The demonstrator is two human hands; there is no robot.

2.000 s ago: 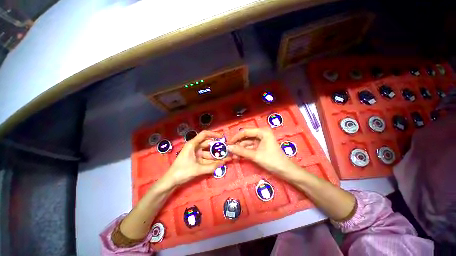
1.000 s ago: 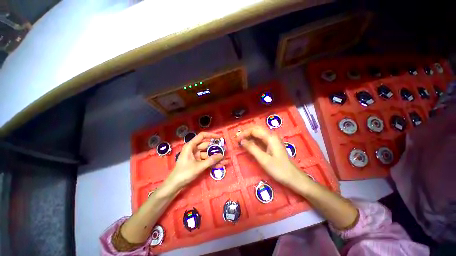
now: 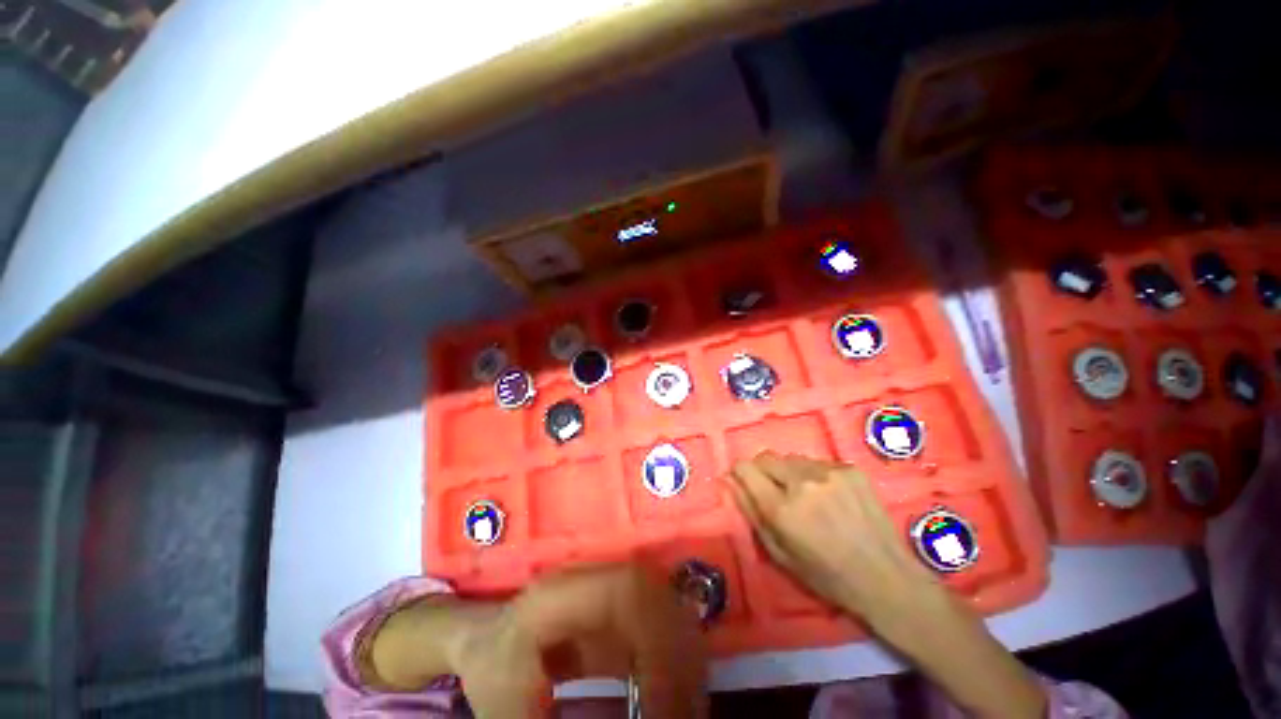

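Note:
A red compartment tray [image 3: 566,502] holds round watch units in its pockets. My left hand [image 3: 569,639] is blurred over the tray's front edge; a thin bright edge [image 3: 635,697] shows beside its fingers, too unclear to name. My right hand [image 3: 822,527] is low over a middle pocket, fingertips together and pointing down; whether they hold anything is hidden. A lit watch unit [image 3: 665,471] lies left of my right hand. A dark unit [image 3: 698,591] lies between the hands. A silver round part [image 3: 667,385] and a black unit with a pale patch [image 3: 750,377] lie behind.
A second red tray [image 3: 1042,407] with silver and black units is at the right. A tan-fronted meter [image 3: 625,225] stands behind the near tray. A thin purplish stick [image 3: 983,334] lies between the trays. A white shelf [image 3: 323,113] overhangs the back. A person's pink sleeve [image 3: 1247,548] is at the right.
The view has shifted, so the trays appear further right. My left hand has moved from mid-tray to the front edge; its lit unit no longer shows. My right hand has moved towards the front, fingertips lower.

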